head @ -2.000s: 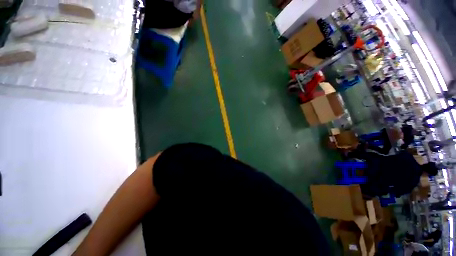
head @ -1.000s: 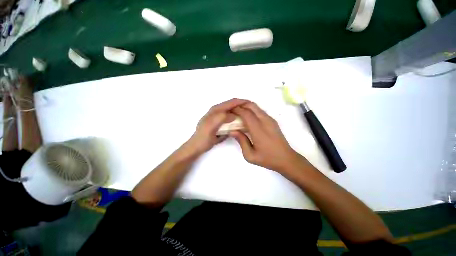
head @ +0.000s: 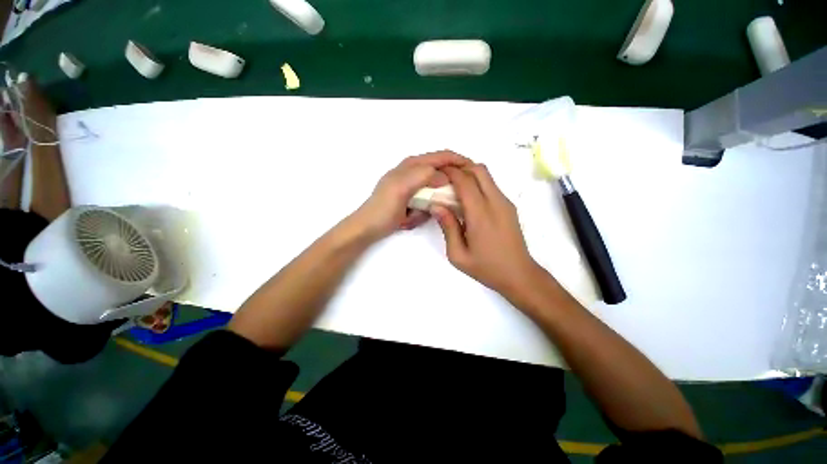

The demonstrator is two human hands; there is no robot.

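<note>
My left hand [head: 395, 197] and my right hand [head: 491, 228] meet above the middle of the white bench. Both are closed around one small cream plastic housing [head: 433, 198]; the fingers cover most of it. A black-handled tool [head: 593, 238] lies on the bench to the right of my right hand. Its short metal neck runs into a pale yellow part [head: 549, 159], with a clear, whitish piece [head: 550, 115] beyond it.
White bench [head: 272, 163]. Beyond it, a green belt [head: 363, 45] carries several white housings [head: 452, 57] and a yellow scrap [head: 289, 76]. A white fan [head: 82, 263] stands left, beside another person's arms [head: 41, 154]. A grey upright [head: 753, 109] and clear plastic sheet [head: 812, 317] are at right.
Two seconds ago the view faced the aisle and a bench end with a clear tray. Since one second ago, both hands still hold the housing and the view has shifted slightly.
</note>
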